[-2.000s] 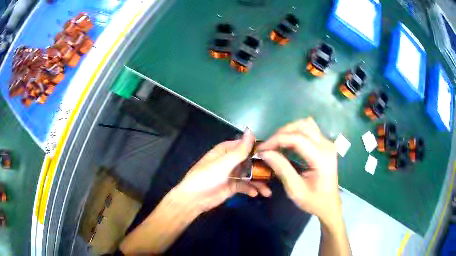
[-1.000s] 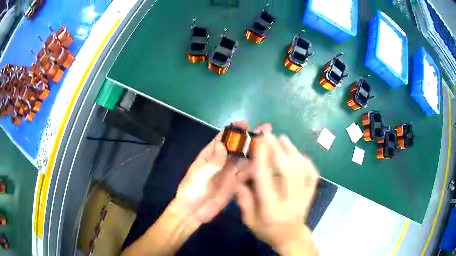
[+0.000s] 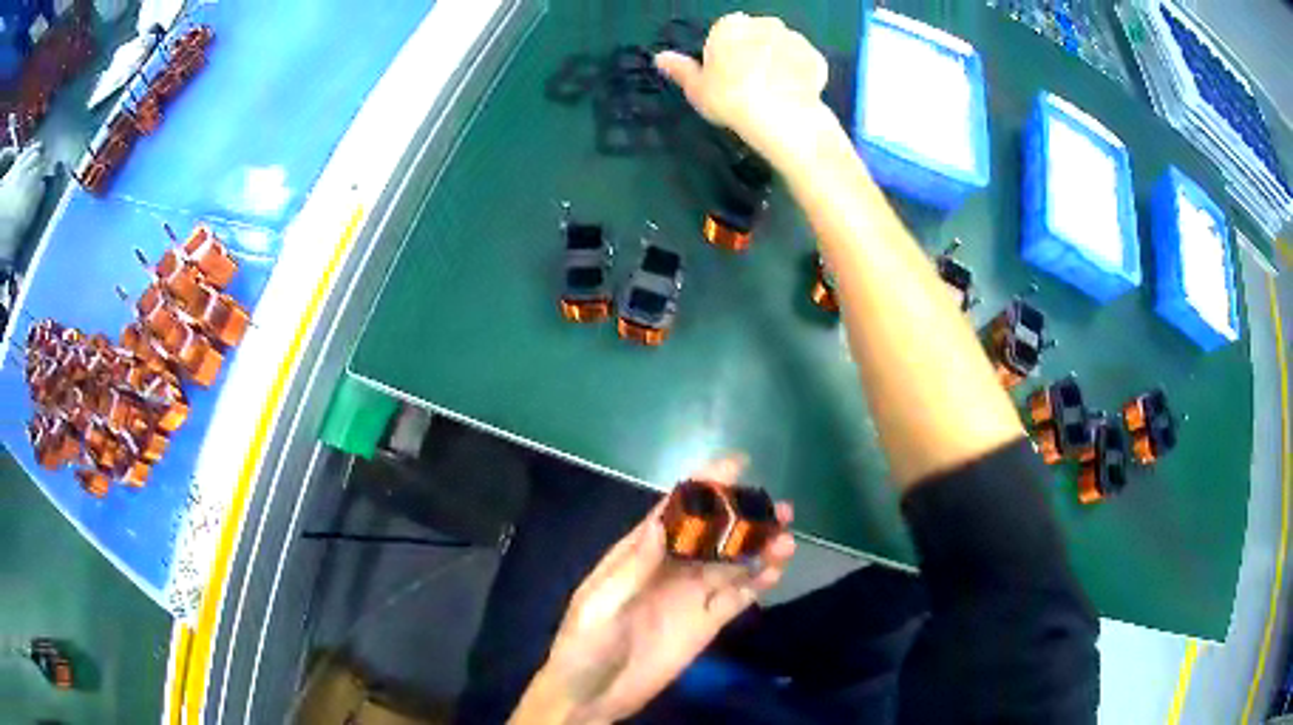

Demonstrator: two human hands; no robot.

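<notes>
My left hand (image 3: 641, 606) is low in the middle, just off the bench's front edge. It holds a twin-coil inductor (image 3: 720, 521), two orange copper windings side by side with dark openings facing up. My right hand (image 3: 752, 74) is stretched out to the far part of the green bench, at a loose pile of black plastic frames (image 3: 631, 92). Its thumb points left over the pile. Its other fingers are curled and partly hidden, so I cannot tell if they hold a frame.
Framed coil units (image 3: 651, 295) stand on the green bench (image 3: 496, 340), some partly behind my right arm. Three blue bins (image 3: 922, 180) with white contents stand at the far right. Bare copper coils (image 3: 107, 404) lie heaped on the blue mat (image 3: 305, 85) at left.
My right hand has left the coil unit and moved forward to the black frames. My left hand keeps the unit, slightly lower in view. The view has shifted, and my right arm now covers the white papers' area.
</notes>
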